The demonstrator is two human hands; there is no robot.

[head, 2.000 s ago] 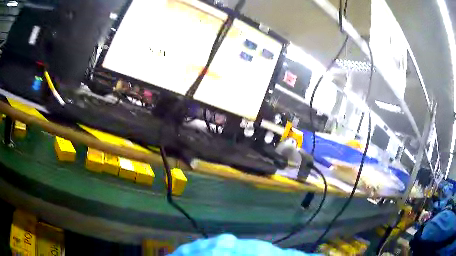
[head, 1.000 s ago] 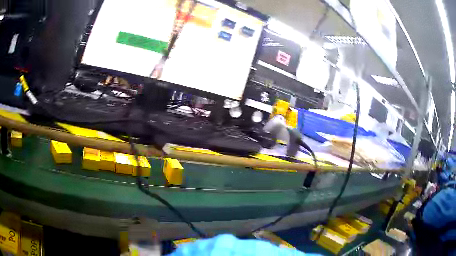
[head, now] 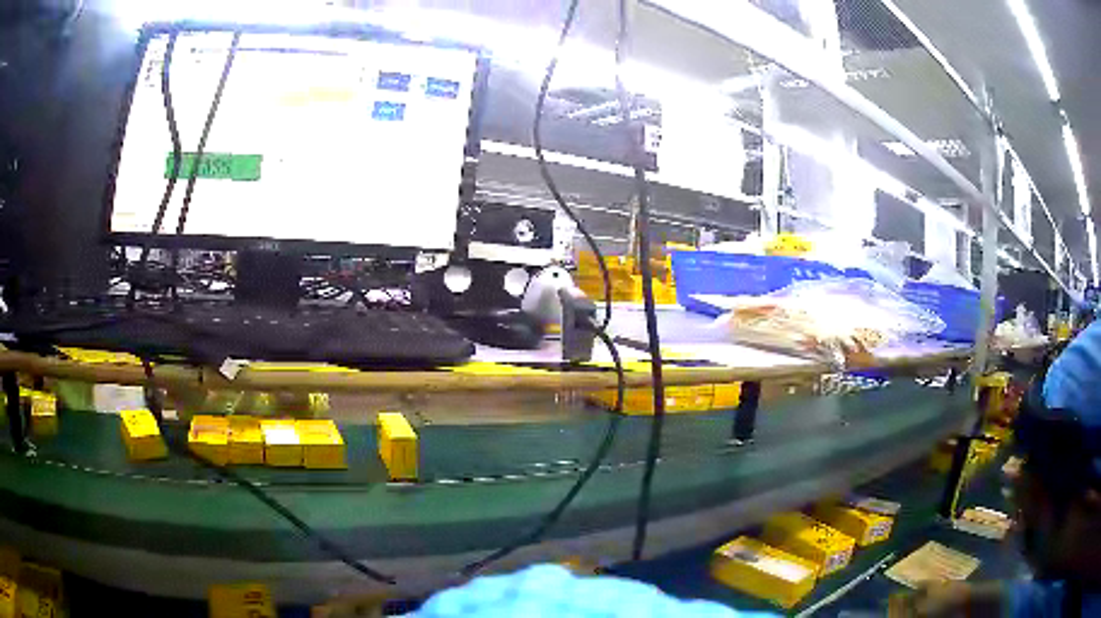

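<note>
Neither of my hands shows. Small yellow boxes lie nearest me: a group stands on the lower right belt (head: 807,543), and others are cut off at the lower left (head: 242,600). On the green belt (head: 543,453) under the shelf, several yellow boxes (head: 268,442) sit side by side, with a single box (head: 396,445) to their right. On the shelf, the monitor (head: 314,145) shows a green bar reading PASS. The scanner (head: 563,309) stands right of the black keyboard (head: 278,336). A light-blue cloth shape (head: 568,595) covers the bottom middle.
Black cables (head: 648,302) hang across the view. Clear bags with tan contents (head: 821,316) lie before a blue bin (head: 749,278) on the right shelf. A person in a blue cap (head: 1075,374) is at the right edge. A tan card (head: 932,564) lies on the lower right belt.
The view has levelled and turned, so the monitor now sits further left. The green bar, absent at first, shows on the screen. More of the lower right boxes shows, and the person appears larger.
</note>
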